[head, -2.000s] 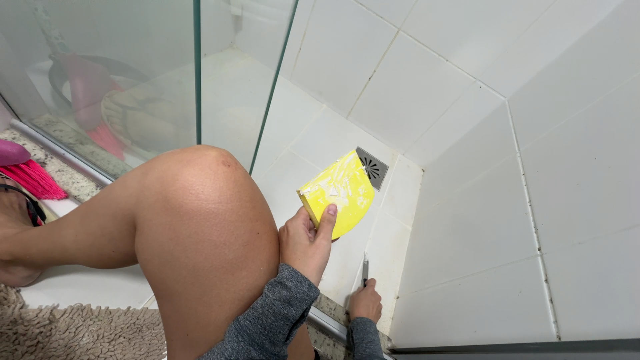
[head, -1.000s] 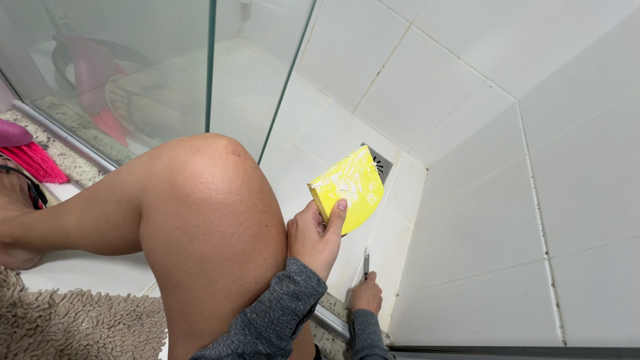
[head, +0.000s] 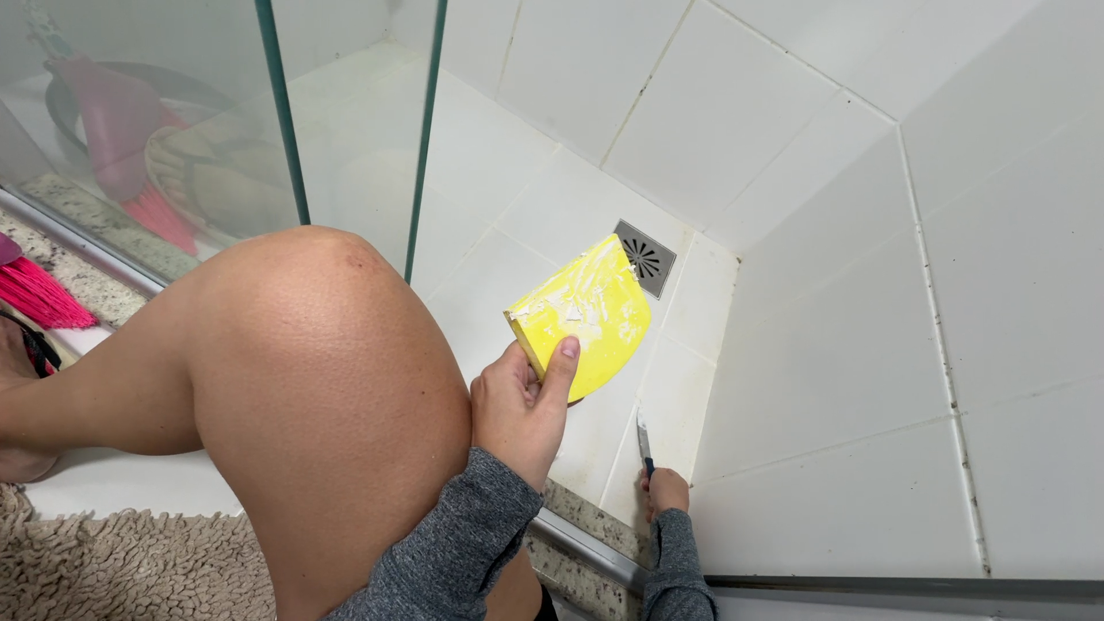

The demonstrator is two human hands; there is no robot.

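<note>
In my left hand (head: 526, 405) is a yellow flat spreader (head: 595, 319) with a curved edge, its face smeared with white paste; my thumb lies on top and the other fingers are mostly hidden beneath. Lower right, my right hand (head: 668, 492) grips the dark handle of a small knife (head: 643, 442). White stuff sits on the blade tip, which is at a grout line (head: 623, 448) between white floor tiles. Beyond the spreader, a square metal floor drain (head: 649, 259) is partly covered by it in view.
Glass shower panels (head: 354, 129) stand at left, with a pink broom (head: 52, 289) outside. White tiled walls (head: 828, 345) with stained grout rise at right. My bent knee (head: 319, 302) is beside my left arm. A metal track (head: 586, 545) on a granite sill crosses below; a shaggy mat (head: 129, 561) lies lower left.
</note>
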